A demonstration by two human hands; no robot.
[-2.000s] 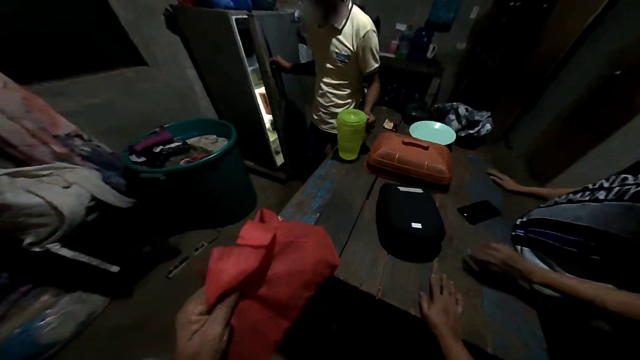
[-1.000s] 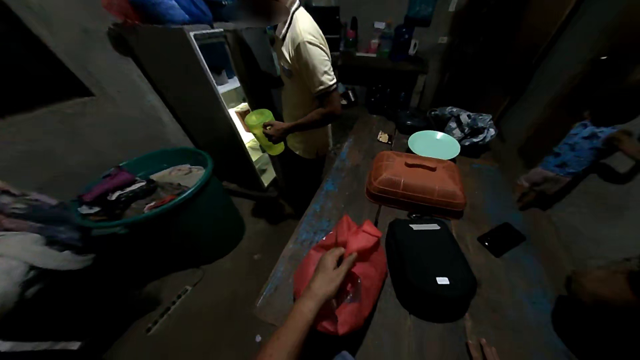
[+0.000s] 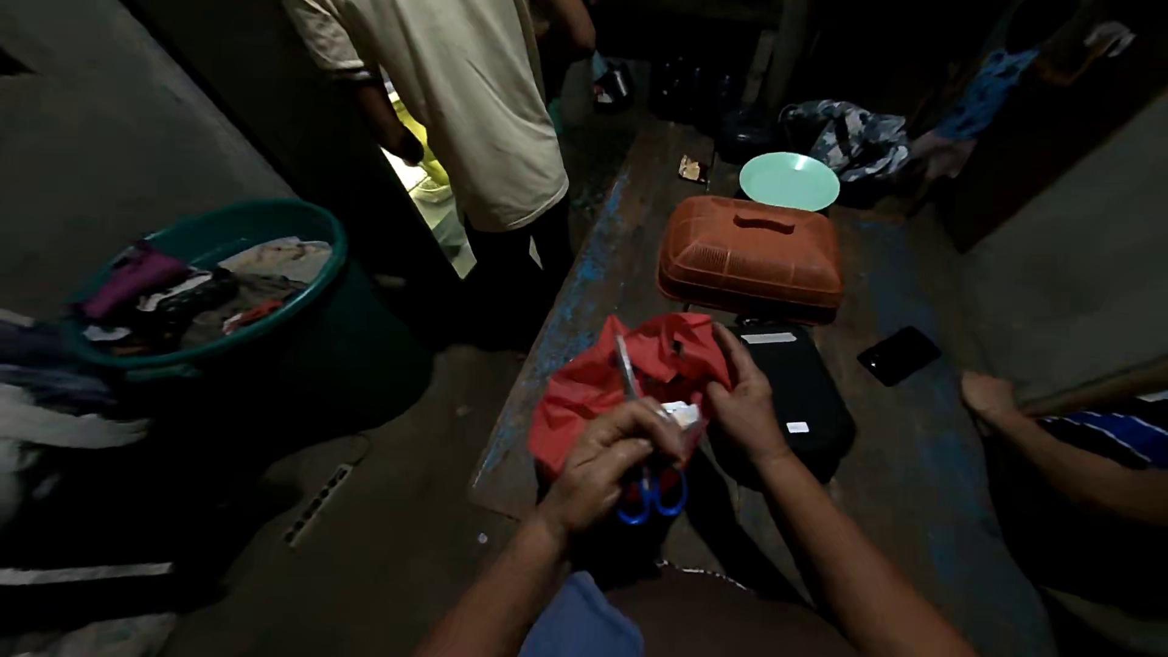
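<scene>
A red cloth bag [image 3: 584, 392] rests at the near left edge of the wooden table. My left hand [image 3: 616, 465] is closed on a pair of blue-handled scissors [image 3: 650, 502], their blades pointing up over the bag. A small whitish item [image 3: 680, 415] shows beside my left fingers; what it is cannot be made out. At the bag's right side, my right hand [image 3: 748, 401] grips the red fabric. Just right of that hand lies a black zip case [image 3: 808, 392], partly covered by it.
Beyond the case are an orange plastic box [image 3: 753, 255], a mint-green plate [image 3: 789, 181] and a black phone [image 3: 899, 356]. A green tub of clothes [image 3: 338, 237] stands left. A person in a pale shirt [image 3: 465, 100] stands past the table; another person's hand [image 3: 990, 397] is at right.
Scissors now show in my left hand, and my right hand has come onto the red bag. The person in the pale shirt has turned toward the lit refrigerator with the green pitcher.
</scene>
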